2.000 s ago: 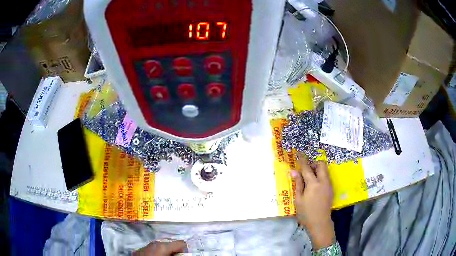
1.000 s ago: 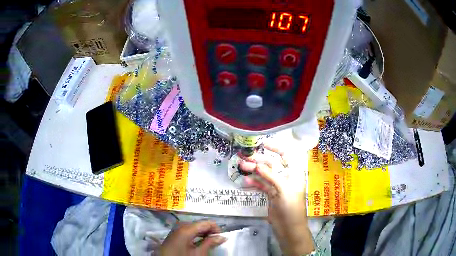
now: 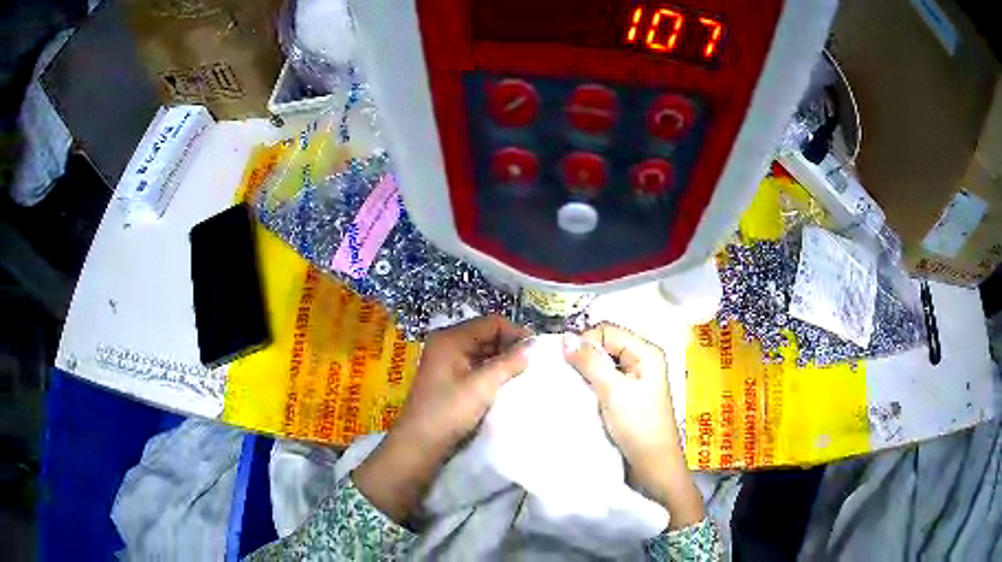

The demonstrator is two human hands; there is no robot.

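A light grey-white garment (image 3: pixel 549 439), bright white under the lamp, is spread up from the table's front edge to the snap attaching machine (image 3: pixel 582 143). My left hand (image 3: pixel 461 379) pinches its upper edge from the left. My right hand (image 3: pixel 626 384) pinches it from the right. The fingertips are close together just below the upper die holder with its yellow label (image 3: pixel 557 302). The lower die is hidden by the cloth and hands. The red panel shows 107.
Heaps of shiny snap parts lie left (image 3: pixel 423 274) and right (image 3: pixel 758 291) on yellow tape (image 3: pixel 330 373). A black phone (image 3: pixel 229 283) and small white box (image 3: pixel 165 165) are at left. A blue bin (image 3: pixel 110 461) is below left, cartons (image 3: pixel 923 121) behind.
My left hand has risen from below the table edge with the garment. My right hand has moved from the right heap to the die, then onto the cloth. The view has shifted.
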